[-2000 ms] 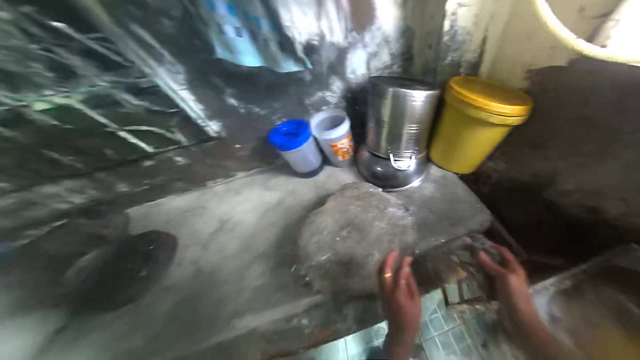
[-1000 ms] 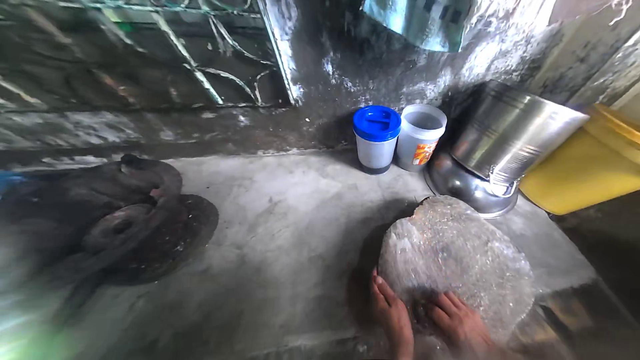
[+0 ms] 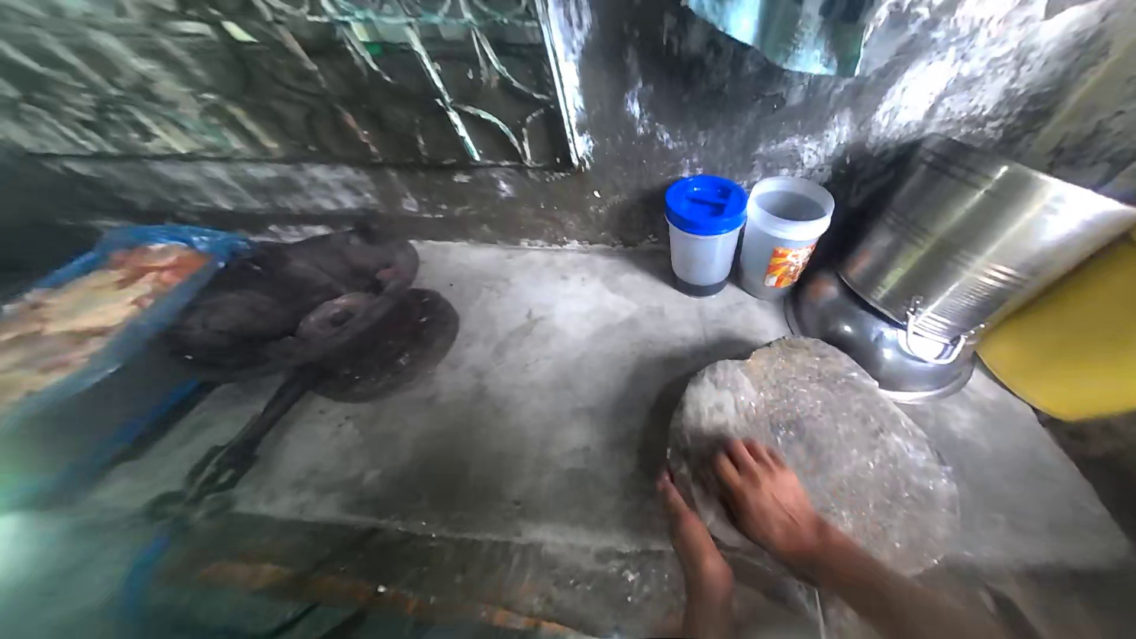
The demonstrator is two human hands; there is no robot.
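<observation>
A rough, roundish grey stone slab (image 3: pixel 852 444) lies on the concrete counter (image 3: pixel 541 426) at the right. My left hand (image 3: pixel 697 541) is at the slab's near left edge, its fingertips close against the side. On top of the slab, near its left part, rests my right hand (image 3: pixel 763 497) with fingers slightly curled. Whether anything lies under the right hand's fingers cannot be told. Behind the slab stand a plastic tub with a blue lid (image 3: pixel 706 209) and an open plastic tub (image 3: pixel 785 235).
A metal pot (image 3: pixel 967 240) sits on an upturned metal bowl (image 3: pixel 887 355), beside a yellow bucket (image 3: pixel 1065 346). At the left are a dark cast-iron burner (image 3: pixel 342 315) and a blue-edged container (image 3: pixel 106 311) with pale contents. A rough wall (image 3: pixel 612 133) and window grille run behind.
The right hand has moved from the right of the slab onto its top. The view has swung to the left, bringing the burner and blue-edged container into sight.
</observation>
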